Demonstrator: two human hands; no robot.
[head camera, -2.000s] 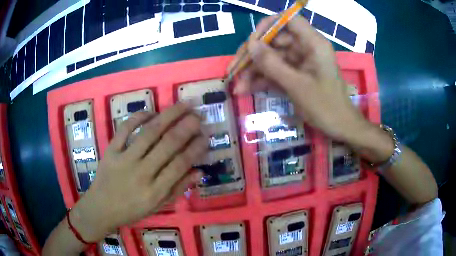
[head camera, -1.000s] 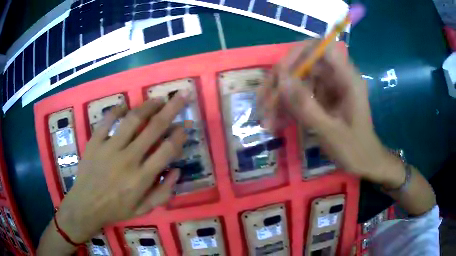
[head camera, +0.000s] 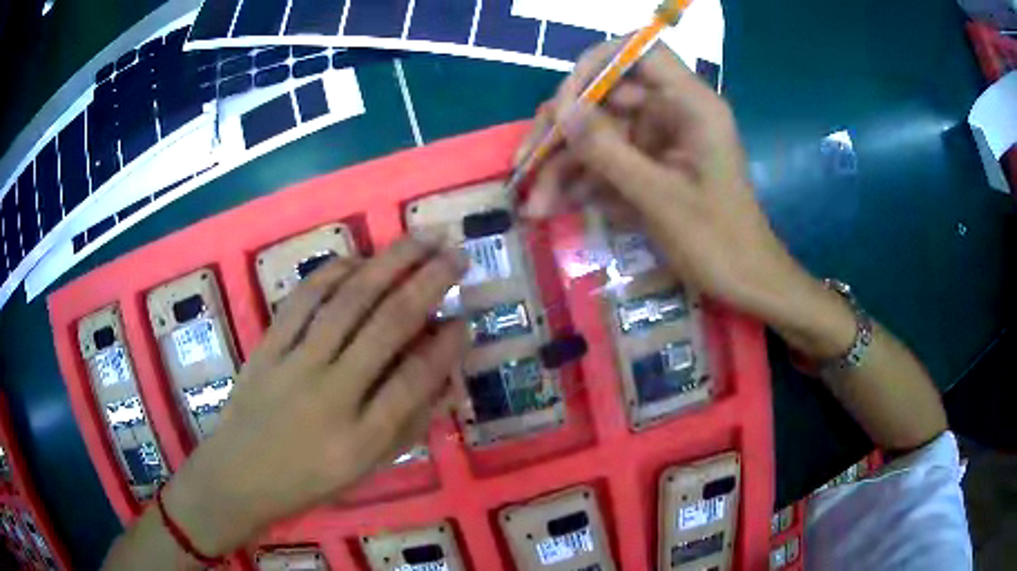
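My right hand holds tweezers with an orange grip. Their tips point down at the top right corner of a gold-beige phone body in the tray's upper row. A rounded black oblong lies at that phone's top end. A shiny clear sheet hangs below my right fingers, and a small black adhesive piece shows at the phone's lower right edge, seemingly on it. My left hand lies palm down over the tray, fingertips at the phone's left edge, with nothing seen in it.
The red foam tray holds two rows of phones. White sheets with black pads lie beyond it on the dark green bench. Parts of other red trays show at the lower left and lower right. A white object is at the right edge.
The tray appears shifted left in view. Against one second ago, my right hand and the tweezers have moved from the neighbouring phone area to this phone's top corner, and the small black piece lies further left.
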